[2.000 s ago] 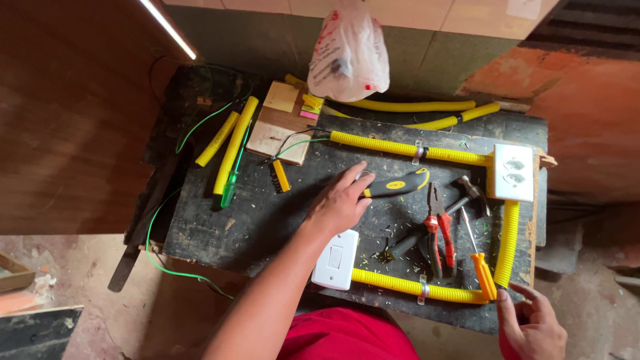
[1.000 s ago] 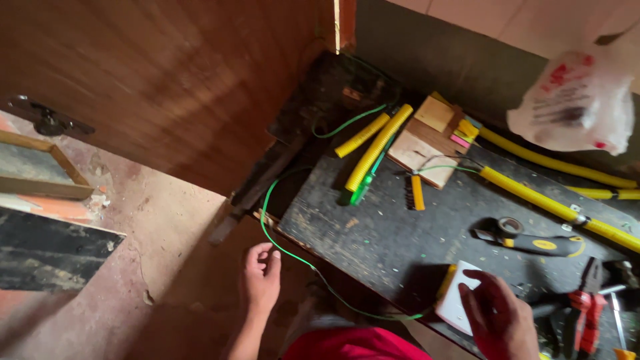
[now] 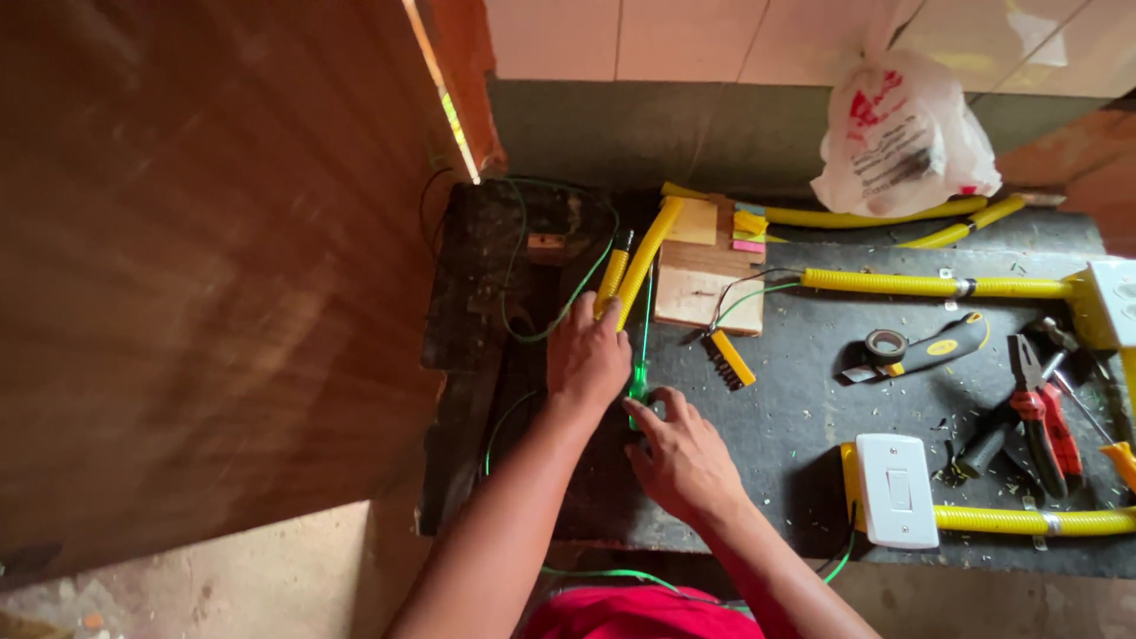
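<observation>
My left hand lies over the lower ends of two short yellow corrugated conduit pieces, its fingers touching them; whether it grips them I cannot tell. Close by on the right, my right hand has its thumb and fingertips at the handle of a green screwdriver, whose thin shaft points up the table; a firm hold is not plain. A yellow and black terminal strip with black and green wires lies right of the hands. Farther right are a white switch plate and clamped yellow conduit.
A notched wooden block, a utility knife, black tape and red-handled pliers lie on the black tabletop. A green wire loops at the back left. A plastic bag hangs at the wall; a brown wooden panel stands left.
Both hands have moved to the conduit pieces and the green screwdriver; my right hand was by the switch plate, my left off the table edge. Green wire now loops at the back left. The view has shifted.
</observation>
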